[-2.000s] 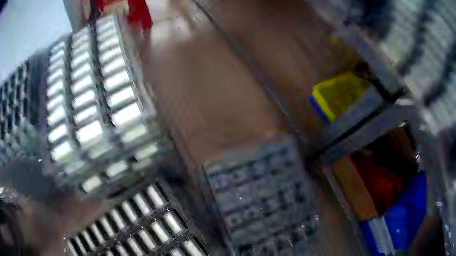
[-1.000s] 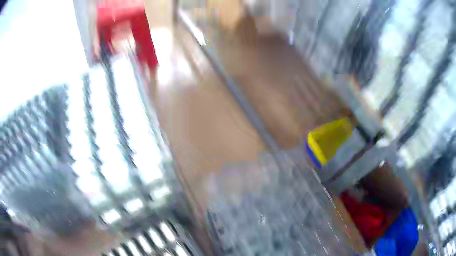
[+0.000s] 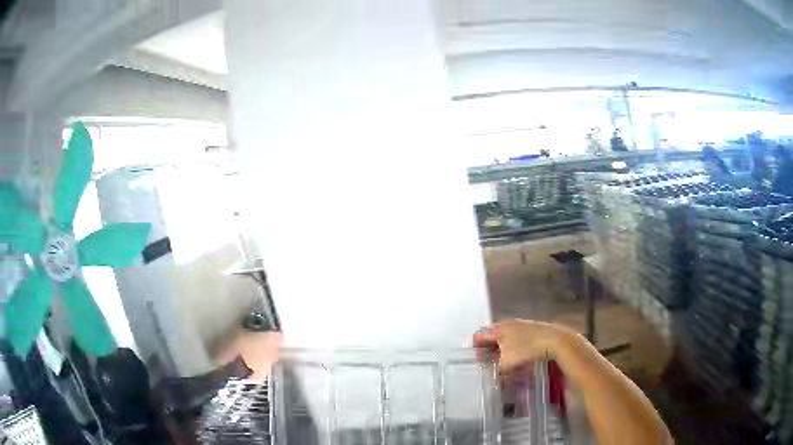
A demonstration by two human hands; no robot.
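Observation:
A clear plastic tray [image 3: 387,356] with wide moulded pockets stands raised at the bottom middle of the view, its lower part cut off by the frame edge. My left hand [image 3: 259,354] is at its upper left corner, partly blurred. My right hand [image 3: 524,341] grips its upper right corner, with the forearm coming up from the lower right. The tray pockets look see-through, with pale shapes behind or in them; I cannot tell which.
A white pillar [image 3: 356,174] stands straight ahead. A green-bladed fan [image 3: 61,252] is at the left. Tall tray stacks [image 3: 643,252] fill the right side. Shiny trays [image 3: 235,413] lie low at the left. Something red shows behind the held tray's right side.
The view has swung up from the floor, tray stacks and yellow bin to the pillar and fan. Both my hands and the clear tray between them are now visible.

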